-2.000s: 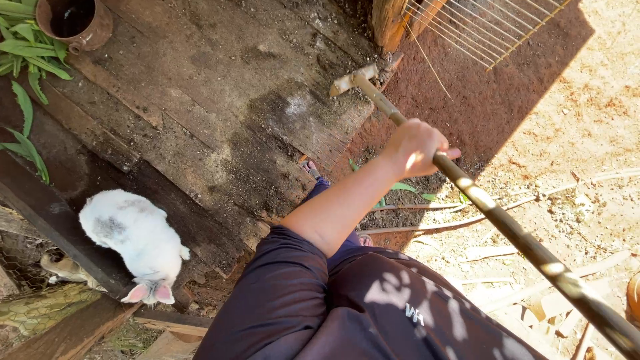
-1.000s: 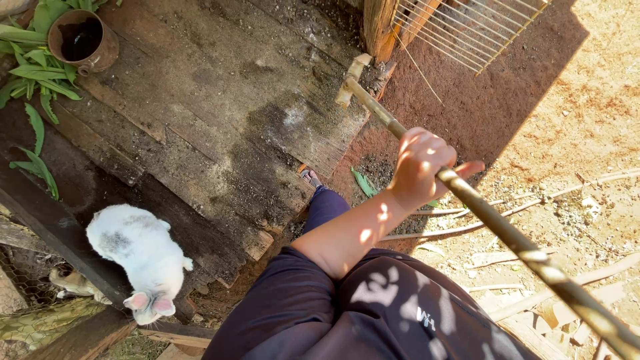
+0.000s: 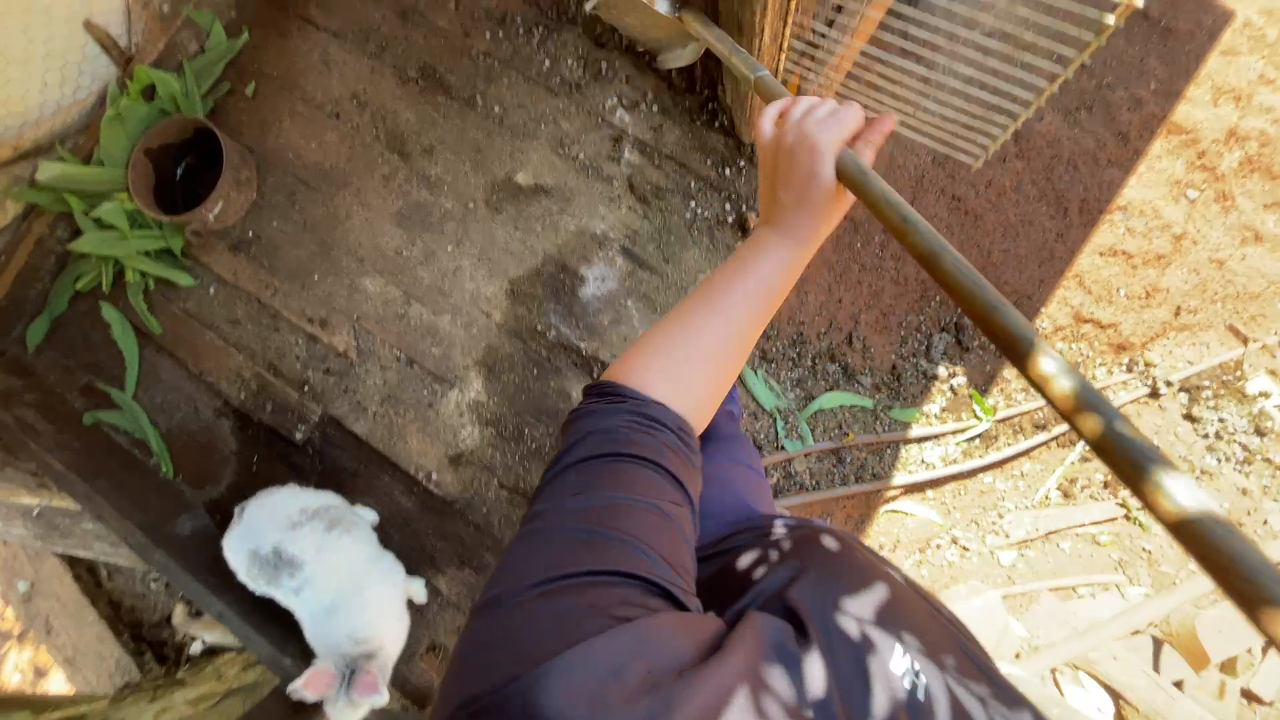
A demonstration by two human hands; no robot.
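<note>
My left hand (image 3: 810, 165) is closed around the long handle (image 3: 960, 280) of a hoe. The handle runs from the top centre down to the right edge. At the top, the metal hoe head (image 3: 650, 28) rests at the far end of the dirty wooden plank floor (image 3: 400, 200), partly cut off by the frame. Dark droppings and loose grit lie on the boards near it. My right hand is out of view. A white rabbit (image 3: 325, 580) with grey patches and pink ears sits on the boards at lower left.
A clay pot (image 3: 195, 172) stands among green leaves (image 3: 125, 235) at upper left. A wire rack (image 3: 960, 70) juts out beside a wooden post (image 3: 750, 60). Reddish soil with thin hoses or roots (image 3: 930, 478) lies to the right. A dark beam (image 3: 150, 540) edges the floor behind the rabbit.
The hoe head has moved away from me along the floor's right edge, up to the wooden post. My left hand has gone forward with the handle. The rabbit stays in the same corner.
</note>
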